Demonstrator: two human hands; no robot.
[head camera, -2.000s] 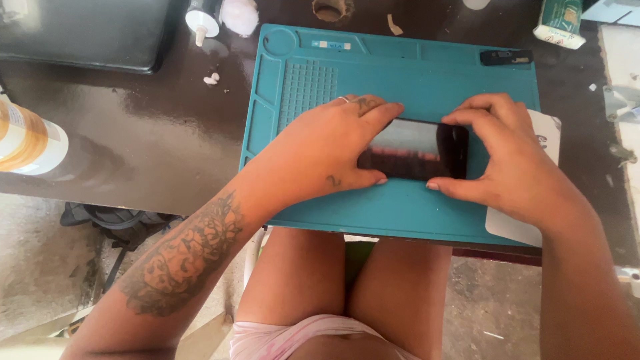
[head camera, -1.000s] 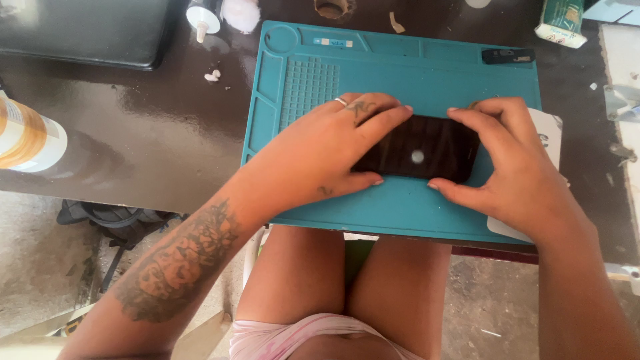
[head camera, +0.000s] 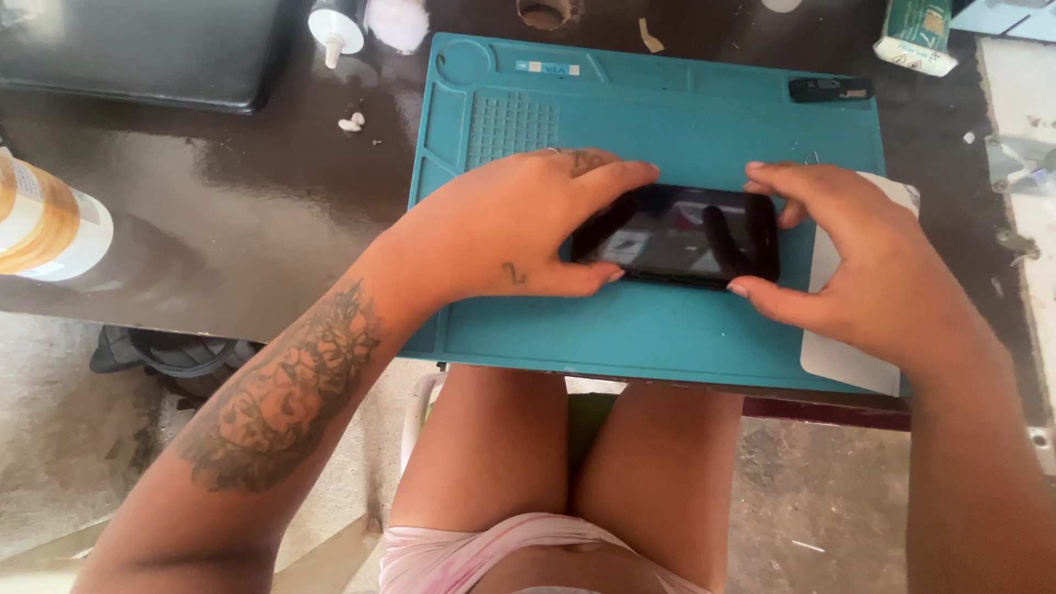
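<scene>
A black smartphone (head camera: 681, 235) lies screen up, with reflections on its glass, over a teal silicone work mat (head camera: 594, 330). Around the phone's left end is my left hand (head camera: 528, 227), thumb at the near edge and fingers at the far edge, gripping it. My right hand (head camera: 858, 256) is at the right end, thumb tip by the near right corner, the other fingers spread a little off the far right corner. Beneath my right hand, a white card or sheet (head camera: 850, 363) lies partly hidden on the mat.
A small black object (head camera: 831, 89) rests at the mat's far right corner. Beyond the mat stand a white nozzle-topped tube (head camera: 337, 31) and a green box (head camera: 916, 33). Left are a black case or device (head camera: 148, 54), white bits (head camera: 351, 123) and a white and orange bottle (head camera: 49, 219).
The fingers of my right hand have come away from the phone's far right edge and spread. The reflections on the screen differ. My left hand stays at the left end.
</scene>
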